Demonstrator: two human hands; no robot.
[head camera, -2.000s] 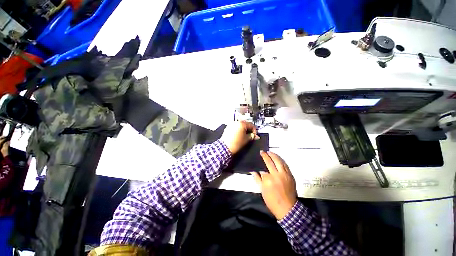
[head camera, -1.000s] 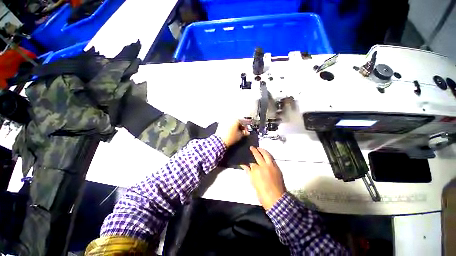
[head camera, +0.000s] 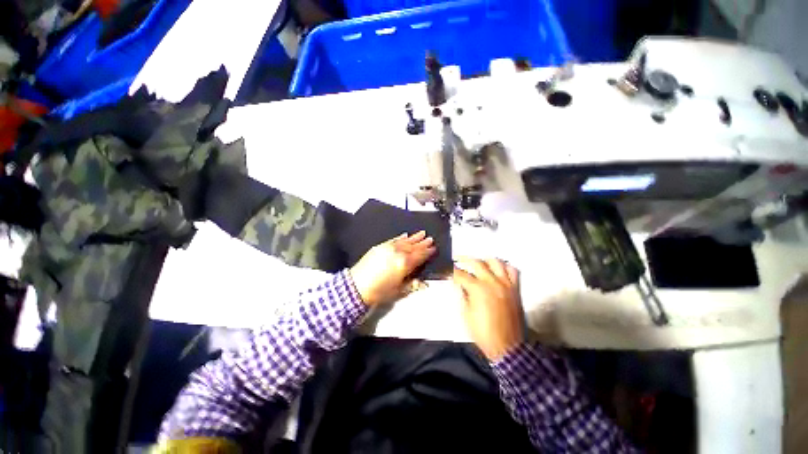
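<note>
The black fabric section (head camera: 376, 229) lies flat, its right edge beside the presser foot and needle area (head camera: 454, 211). It joins the camouflage panel (head camera: 285, 232), which runs left to the bundle of cut pieces (head camera: 111, 199). My left hand (head camera: 392, 269) rests on the lower part of the black section, fingers pointing right; its thumb is partly hidden. My right hand (head camera: 489, 297) is at the black section's lower right corner, fingertips by its edge. Whether they pinch the cloth cannot be seen. The view is slightly blurred.
The white sewing machine (head camera: 656, 115) reaches in from the right. Under its arm are narrow strips (head camera: 598, 248), thin metal prongs (head camera: 651, 300) and a flat black rectangle (head camera: 702, 262), perhaps a phone. A blue bin (head camera: 425, 44) stands behind the table.
My left hand has moved from beside the needle down and left onto the black section, which now shows flat and more fully. My right hand has shifted slightly right. The camera view has also shifted.
</note>
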